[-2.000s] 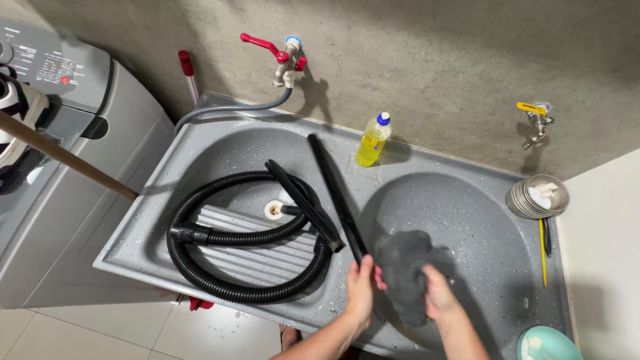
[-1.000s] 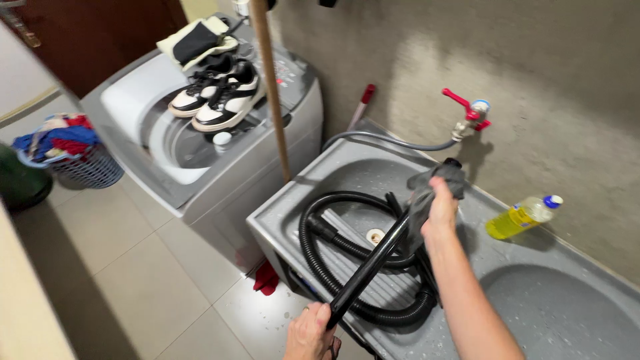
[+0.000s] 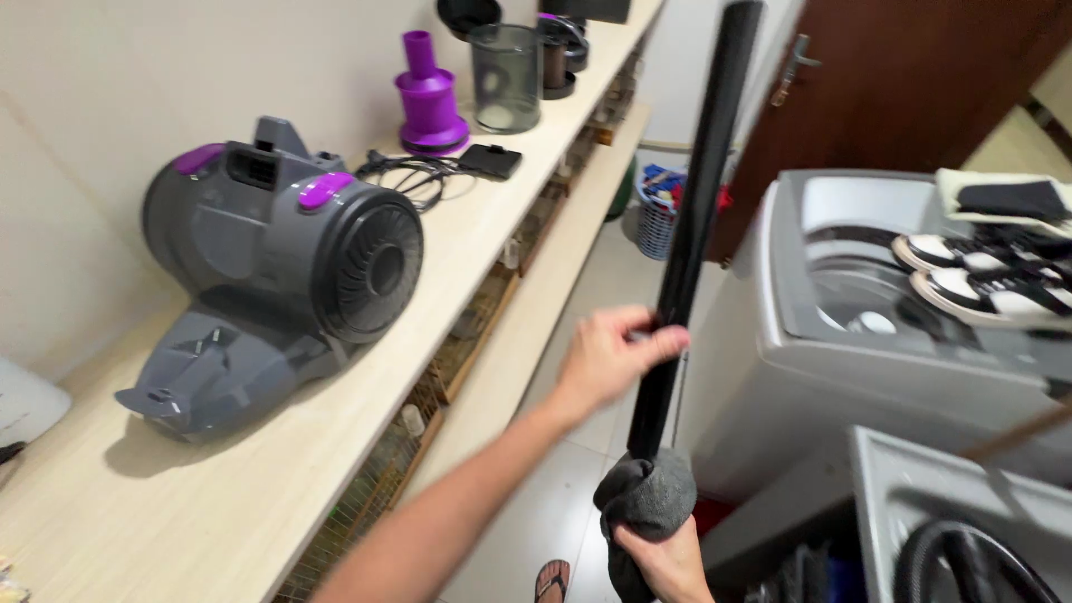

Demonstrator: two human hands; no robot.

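A black vacuum cleaner tube (image 3: 699,193) stands nearly upright in front of me, its top tilted to the right. Around its middle my left hand (image 3: 615,352) has its thumb and fingers closed. My right hand (image 3: 666,561) holds a dark grey cloth (image 3: 657,502) wrapped about the tube's lower end, which the cloth hides. On the shelf to the left lies the grey and purple vacuum cleaner body (image 3: 276,268). Behind it are a purple cone-shaped filter part (image 3: 429,100) and a clear dust container (image 3: 507,79). The ribbed black hose (image 3: 946,544) lies in the sink at the lower right.
The light wooden shelf (image 3: 452,335) runs along the left wall, with wire cages beneath. A top-loading washing machine (image 3: 779,335) bearing sneakers (image 3: 988,276) is at the right, near the grey sink's edge (image 3: 867,502). A laundry basket (image 3: 657,222) stands by the brown door (image 3: 904,92).
The view has swung far left, from the sink to the shelf. The tube, earlier low over the sink, is now held upright away from it. The cloth has gone from its far end to its lower end.
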